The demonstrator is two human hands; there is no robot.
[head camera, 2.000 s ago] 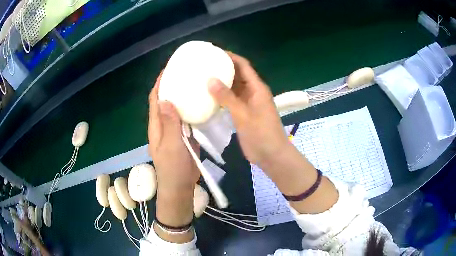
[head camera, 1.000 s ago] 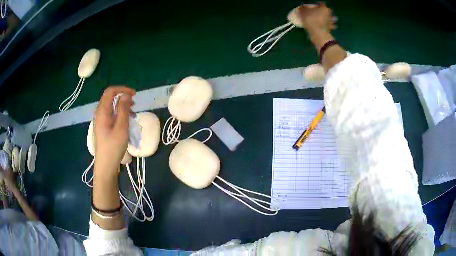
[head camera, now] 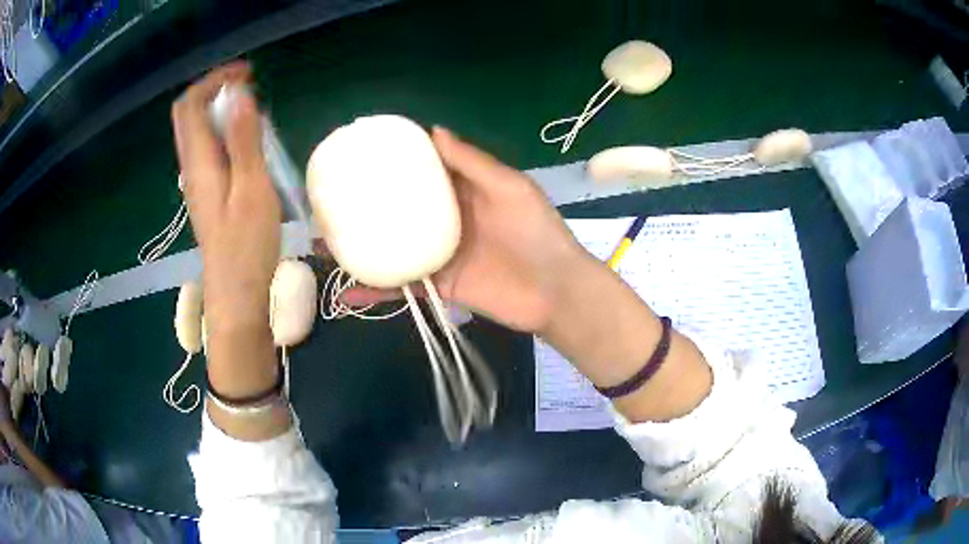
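Observation:
A cream moulded piece (head camera: 385,200) is held in my right hand (head camera: 505,239), its broad smooth face up and its cord loop (head camera: 452,361) hanging down, blurred. My left hand (head camera: 225,159) is beside it on the left, fingers bent around a crumpled white cloth (head camera: 228,106), slightly blurred and apart from the piece. Two slim cream pieces (head camera: 292,302) lie on the dark green bench near my left wrist, one on each side of it. A further cord loop (head camera: 367,303) shows behind the held piece; what it belongs to is hidden.
A printed sheet (head camera: 701,319) with a pen (head camera: 627,242) lies right of my right wrist. White trays (head camera: 908,282) stand at the right. Two pieces (head camera: 629,164) lie on the pale rail (head camera: 553,186), and one (head camera: 638,67) lies on the green belt. Another person's arm (head camera: 32,452) is at lower left.
My right hand has let go of the piece on the belt, come back to the middle and taken hold of another piece. My left hand has moved up, still with the cloth.

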